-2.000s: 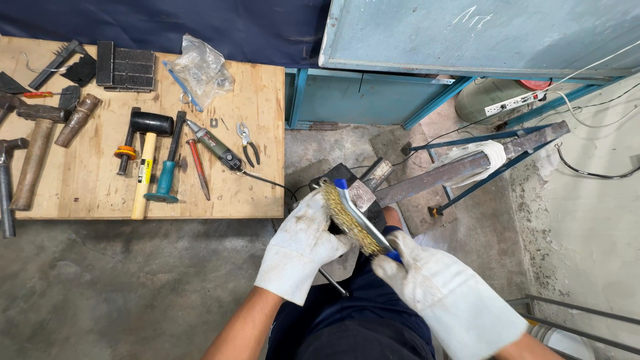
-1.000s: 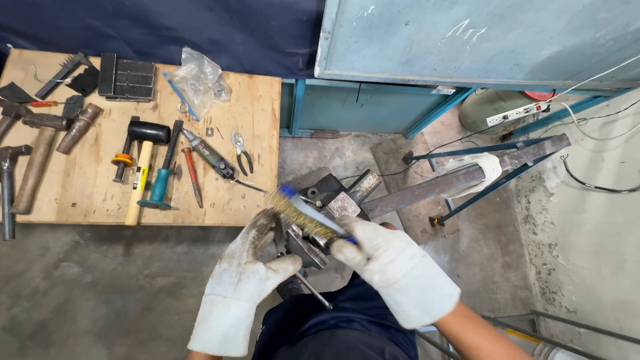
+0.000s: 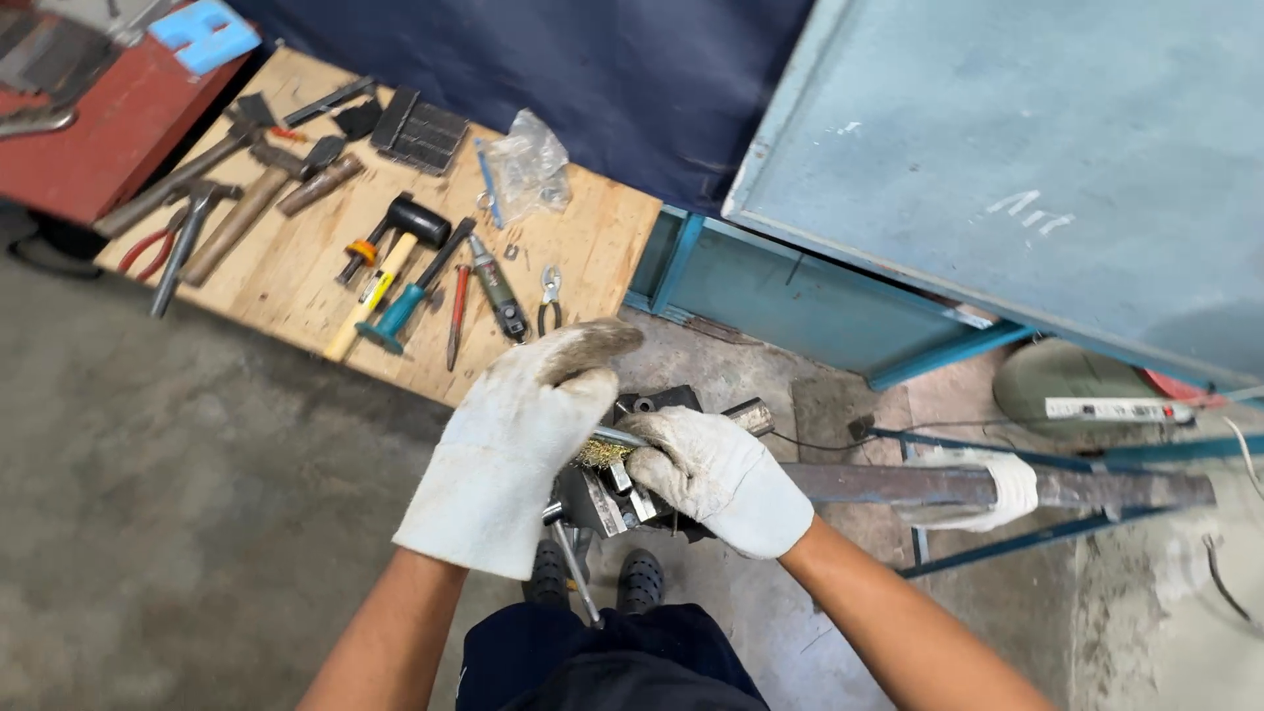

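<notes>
My right hand [image 3: 716, 474], in a whitish work glove, grips a wire brush [image 3: 604, 450] whose brass-coloured bristles face down over a bench vise [image 3: 617, 504]. Beside the brush's far end is my left hand [image 3: 523, 434], gloved too, with its fingers stretched out to the right; whether it touches the brush is hidden behind the glove. The vise's metal handle bar [image 3: 576, 573] slants down toward my legs. A rusty steel beam [image 3: 869, 484] runs right from behind my right wrist, with white cloth [image 3: 1012, 489] wrapped round it.
On the wooden table [image 3: 602, 217] lie a rubber mallet [image 3: 420, 219], a chisel with a teal guard [image 3: 395, 318], a rotary tool [image 3: 499, 291], pliers [image 3: 550, 296] and several hammers. A blue metal panel [image 3: 987, 148] stands at the upper right. A power strip [image 3: 1116, 410] and cables are at the right.
My left hand has risen beside the brush. The brush, tilted with its bristles plainly in view before, is now mostly hidden between the gloves. The view has turned, showing a red surface at the left.
</notes>
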